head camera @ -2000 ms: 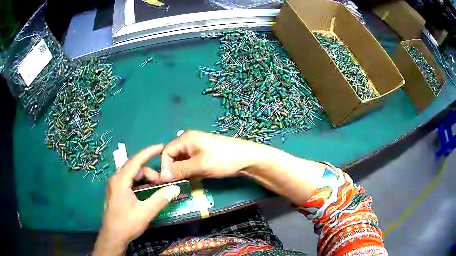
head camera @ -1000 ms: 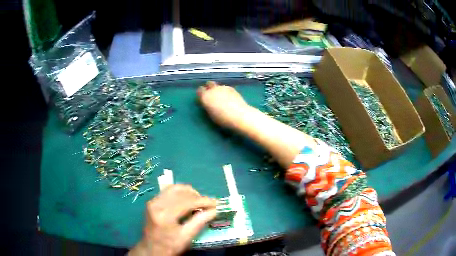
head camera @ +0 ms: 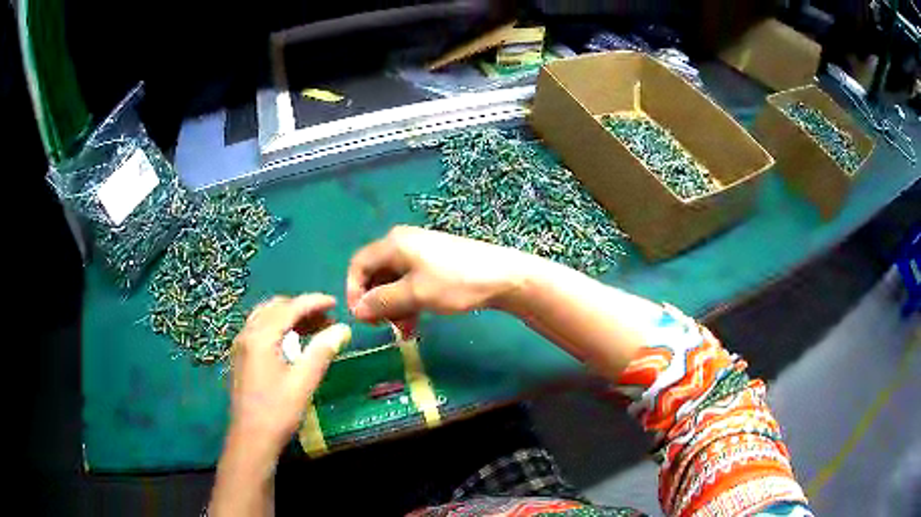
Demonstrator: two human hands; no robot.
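Observation:
The green circuit board (head camera: 362, 396) lies at the table's near edge, with a dark red block (head camera: 386, 389) on it and cream-yellow taped strips (head camera: 422, 392) at its sides. My left hand (head camera: 271, 366) is over the board's left end, its thumb and forefinger slightly apart, with nothing clearly seen between them. My right hand (head camera: 429, 275) is just above and behind the board, thumb and forefinger pinched close together. Any small part between these fingertips is too small and blurred to tell.
A large pile of small green components (head camera: 520, 197) lies behind my right forearm, beside an open cardboard box (head camera: 672, 217). A smaller box (head camera: 808, 167) stands farther right. A yellowish-green pile (head camera: 207, 278) and a clear labelled bag (head camera: 129, 217) are at left. A metal frame (head camera: 404, 123) lies behind.
My right hand has come back from the far middle of the table to the board, beside my left hand. My left hand has shifted off the board's middle, so more of the board shows.

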